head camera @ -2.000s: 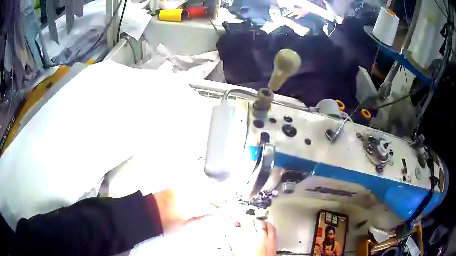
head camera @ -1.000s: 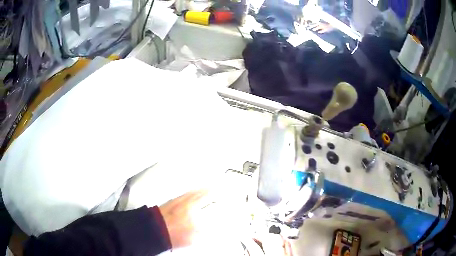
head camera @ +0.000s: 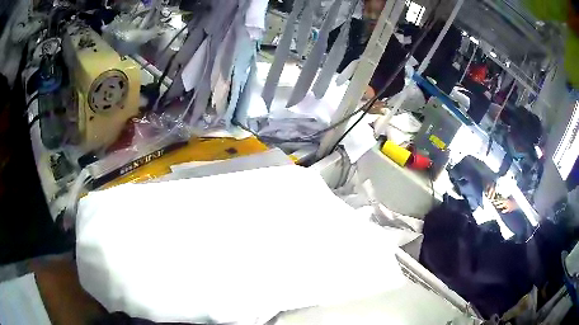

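A large pile of bright white fabric (head camera: pixel 228 241) fills the middle, overexposed so its layers cannot be told apart. Its lower edge hangs near the bottom of the picture. The pale machine table (head camera: pixel 387 305) shows at its lower right. The sewing machine head is out of the picture. Neither my left hand nor my right hand is in view. A dark shape at the bottom edge may be my sleeve; it is too cut off to tell.
Yellow wrapped package (head camera: pixel 209 155) behind the pile. Cream machine (head camera: pixel 105 89) and bottle (head camera: pixel 51 108) at upper left. Hanging grey strips (head camera: pixel 222 63). Yellow spool (head camera: pixel 396 153) and red spool (head camera: pixel 419 160). Dark fabric heap (head camera: pixel 476 254) at right. Other people sit further back.
The view has swung to the left. The white pile now sits mid-picture, and the machine head, phone and my hands have left the view. The cream machine and people have come in.
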